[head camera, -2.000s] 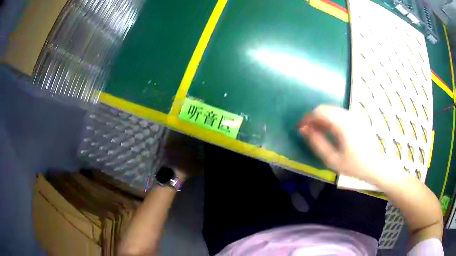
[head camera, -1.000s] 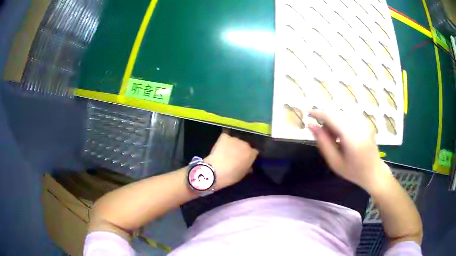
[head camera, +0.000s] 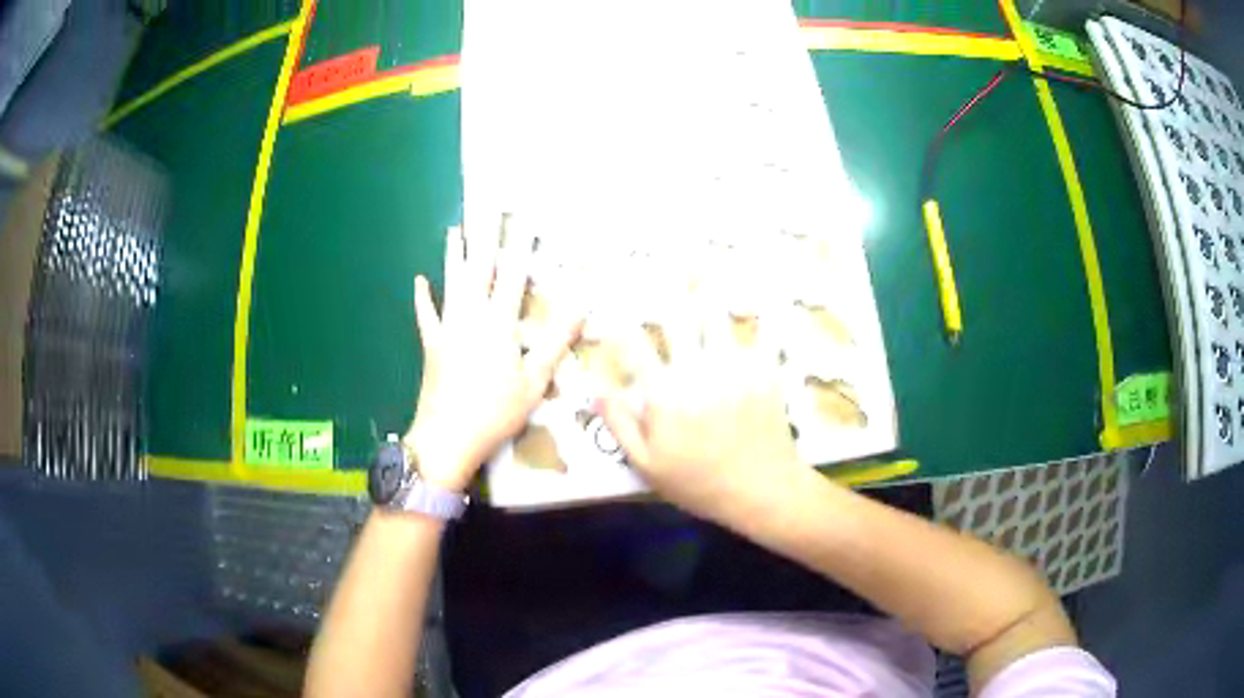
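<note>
The white foam tray (head camera: 655, 137) lies on the green mat before me, overexposed at its far part, with rows of tan cutouts. One small round speaker unit (head camera: 603, 434) shows in the near row, beside my right thumb. My left hand (head camera: 471, 368) lies palm down over the tray's left edge, fingers apart and empty. My right hand (head camera: 716, 409) is over the near middle of the tray; its fingers are blurred in the glare and I cannot tell whether they hold anything.
A yellow test probe (head camera: 943, 270) on a red and dark wire lies right of the tray. Filled foam trays (head camera: 1160, 205) are stacked at far right. Clear plastic trays (head camera: 96, 314) stand at far left. An empty foam tray (head camera: 1044, 525) sits below the bench edge.
The view has swung right, bringing the foam tray to the middle. My left hand has come up from below the bench edge onto the tray. My right hand is still at the tray's near part.
</note>
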